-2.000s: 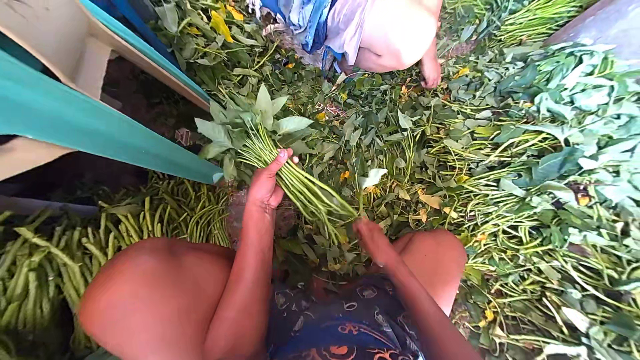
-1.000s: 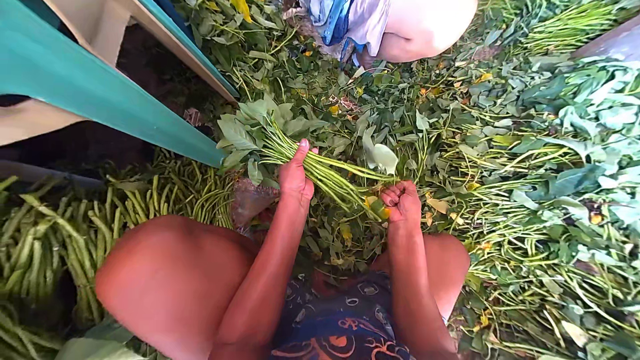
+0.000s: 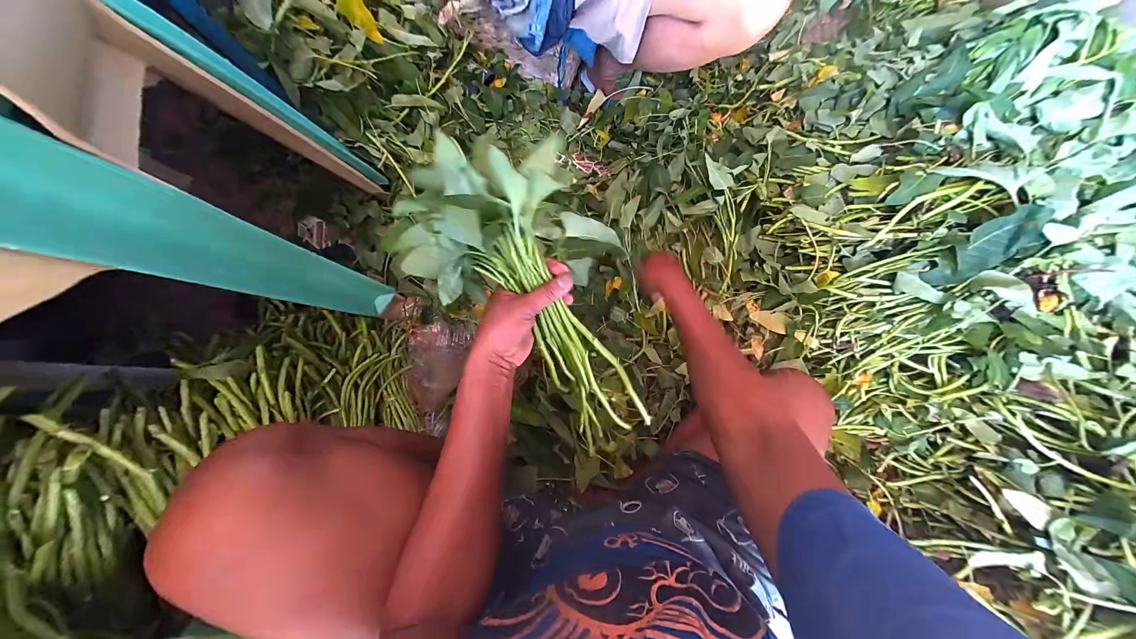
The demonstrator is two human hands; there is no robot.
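Observation:
My left hand point(image 3: 524, 315) is closed around a bunch of long-stemmed leafy greens point(image 3: 568, 346), near the middle of the view. The broad leaves fan out above the fist, and the pale green stems run down to the right below it. My right hand point(image 3: 658, 273) is to the right of the bunch, apart from its stems, over the loose greens on the ground. It is blurred, and its fingers and anything in them cannot be made out.
Loose leafy stems point(image 3: 905, 257) with some yellow leaves cover the ground ahead and to the right. Bundled stems point(image 3: 293, 373) lie at the left, below a teal-edged piece of furniture point(image 3: 195, 231). Another person's bare knee point(image 3: 701, 31) is at the top. Clear plastic point(image 3: 437, 364) lies beside my left forearm.
My left hand keeps its hold on the bunch, whose stems now point more steeply downward. My right hand has moved away from the stem ends, where it was one second ago.

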